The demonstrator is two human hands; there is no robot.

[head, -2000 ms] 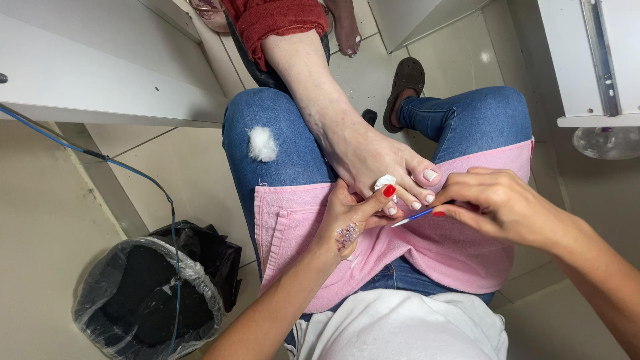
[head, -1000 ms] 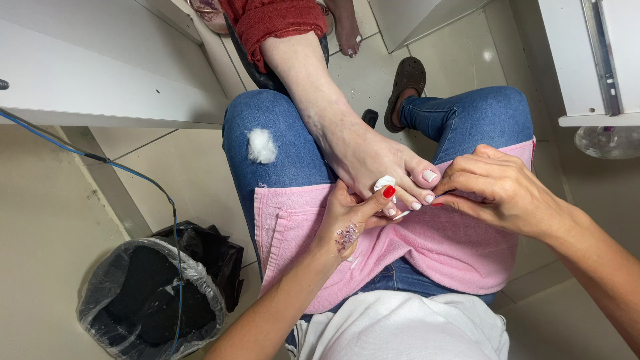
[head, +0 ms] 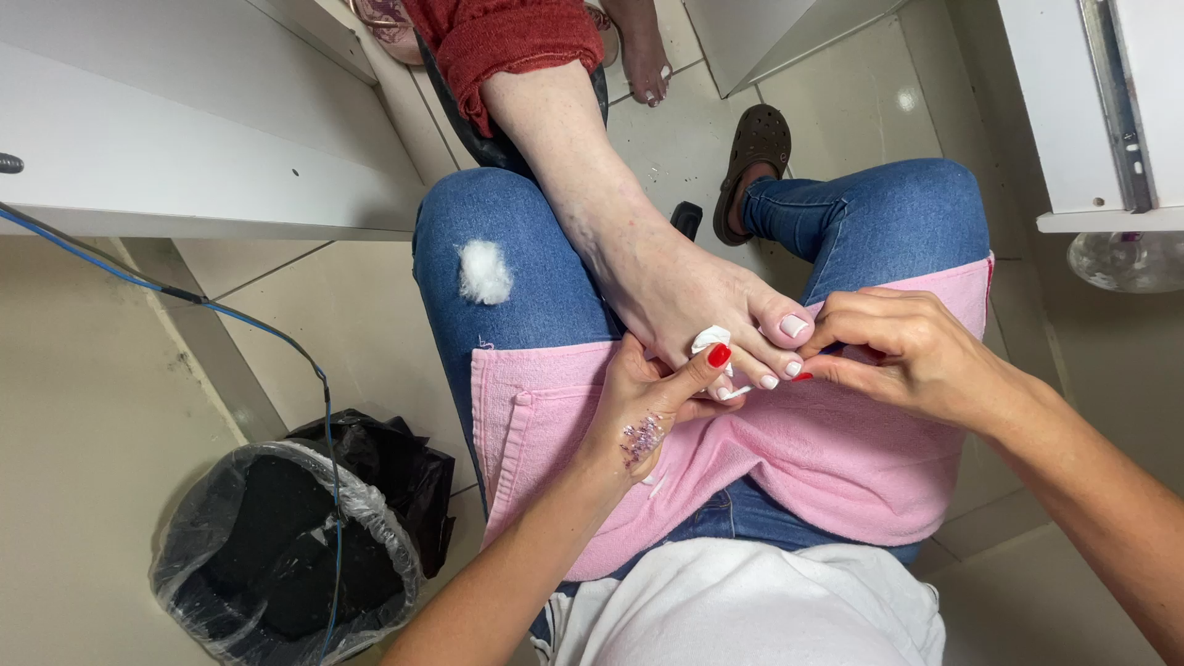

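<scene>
Another person's bare foot [head: 684, 277], with white-painted toenails, rests over my lap on a pink towel [head: 860, 462]. My left hand [head: 647, 398] grips the outer toes, its thumb beside a piece of white cotton or tissue [head: 711, 340] tucked between the toes. A thin white tip [head: 737, 393] lies at the smaller toes. My right hand [head: 888, 347] is at the big and second toes with thumb and fingers pinched together; part of a dark blue item shows between them, mostly hidden. A tuft of cotton wool [head: 485, 273] sits on the jeans over my knee.
A bin with a clear plastic liner [head: 379, 509] stands at lower left, a black bag behind it. A blue and black cable [head: 268, 328] hangs across it. White furniture [head: 185, 176] flanks both sides. Another foot [head: 645, 55] and a brown clog [head: 760, 148] are on the tiled floor.
The blue tool with a pale tip, seen across the toes from my right hand two seconds ago, is now mostly hidden in that hand. My left hand has stayed on the foot.
</scene>
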